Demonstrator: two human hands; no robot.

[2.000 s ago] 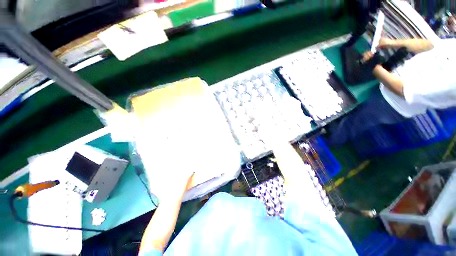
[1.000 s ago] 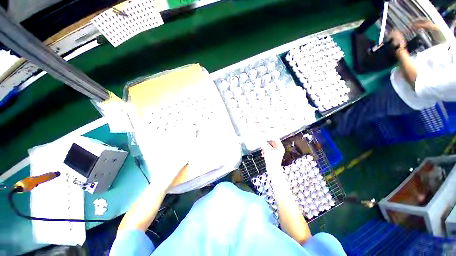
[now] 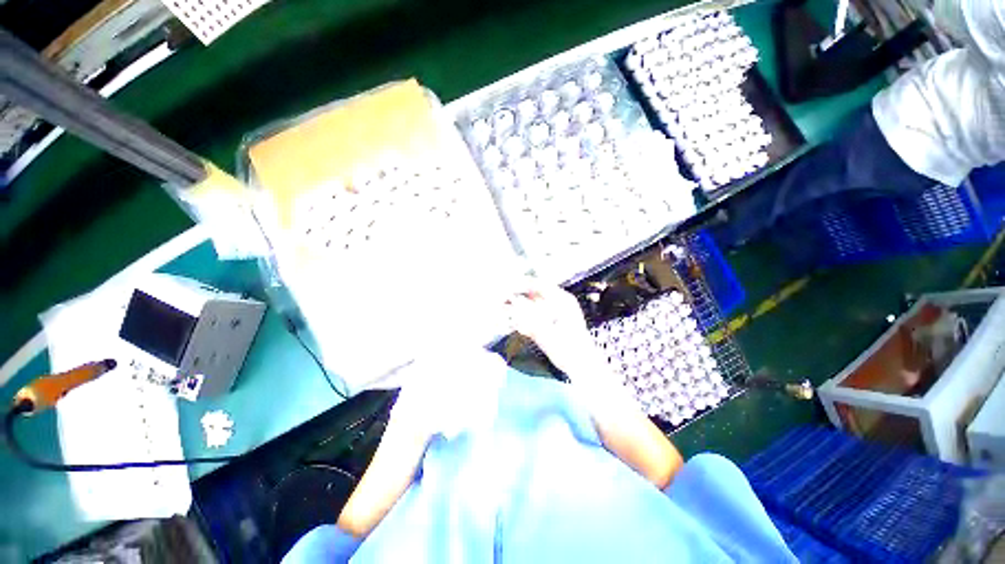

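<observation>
A lined box (image 3: 331, 121) with a tan sheet and clear plastic round its edges holds white parts, its near part washed out by glare. My right hand (image 3: 540, 320) is at the box's near right corner, fingers bent; whether it holds a part cannot be told. My left hand (image 3: 446, 380) is at the box's near edge, overexposed, its fingers not readable. A clear blister tray (image 3: 518, 121) right of the box holds white parts in its nearer pockets. Rows of white round parts (image 3: 661, 358) stand in a tray on a wire rack (image 3: 727, 353) right of my right forearm.
A second black tray (image 3: 782, 132) with dense white parts lies beyond the blister tray. At left are a grey meter (image 3: 215, 342), an orange-handled tool (image 3: 66, 386) and a white scalloped piece (image 3: 217, 429). Another person's sleeve (image 3: 937, 116) is at upper right. A grey-framed crate (image 3: 937, 375) stands right.
My right hand has moved left from the blister tray's near edge to the box's corner. My left hand has moved right along the box's near edge. The view has shifted, so the bench sits higher.
</observation>
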